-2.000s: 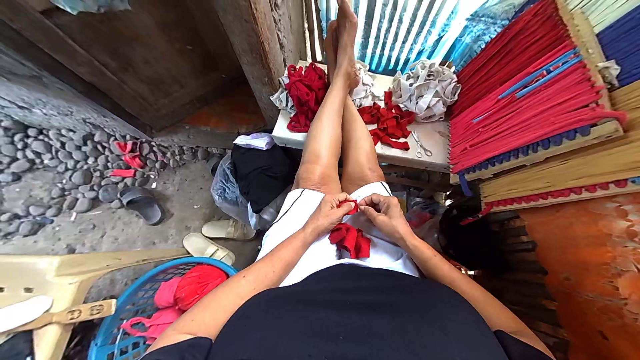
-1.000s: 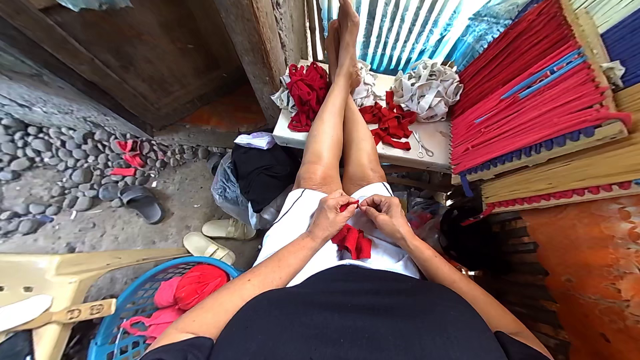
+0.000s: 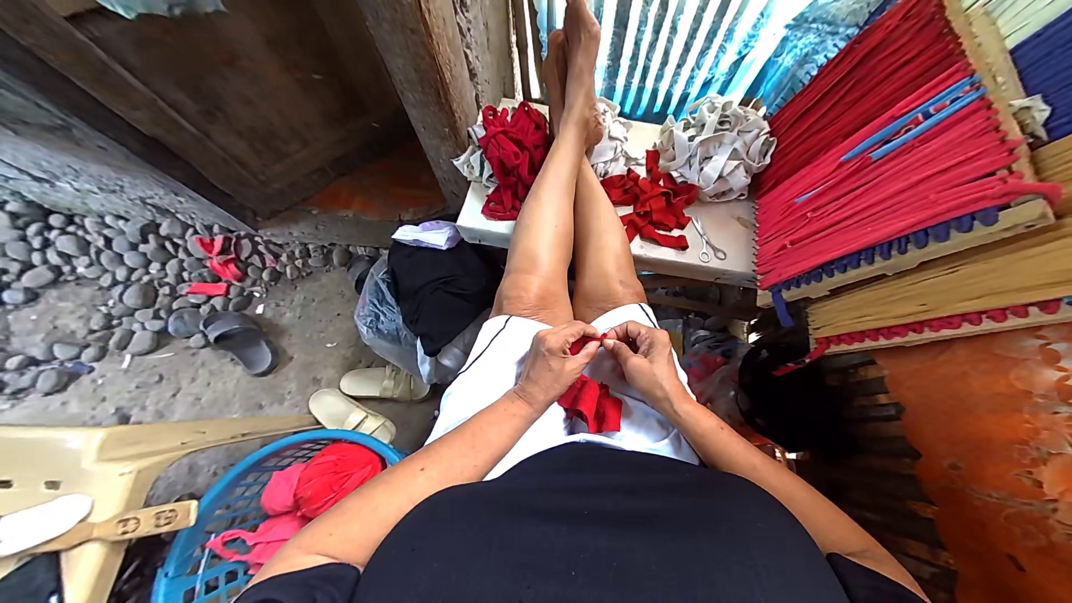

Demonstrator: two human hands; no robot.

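Note:
Above my lap, my left hand (image 3: 556, 360) and my right hand (image 3: 645, 356) pinch a small piece of red fabric (image 3: 586, 343) between their fingertips, the hands nearly touching. A larger red fabric piece (image 3: 593, 405) lies on my white shorts just below them; whether it joins the pinched piece I cannot tell. Beyond my knees, on a white bench (image 3: 733, 251), are a dark red pile of fabric strips (image 3: 512, 151), a brighter red pile (image 3: 651, 201), a pile of whitish strips (image 3: 716, 149) and scissors (image 3: 708, 241).
A blue plastic basket (image 3: 186, 523) with red and pink fabric stands at lower left beside a beige plastic chair (image 3: 92, 444). Frames strung with red strips (image 3: 888, 159) stand at right. A plastic bag (image 3: 385, 327) with black cloth, sandals (image 3: 381, 383) and a dark slipper (image 3: 241, 342) are on the ground.
My hands stay above my lap, and their fingers have shifted slightly around the small red piece. The red fabric on the shorts has changed shape a little.

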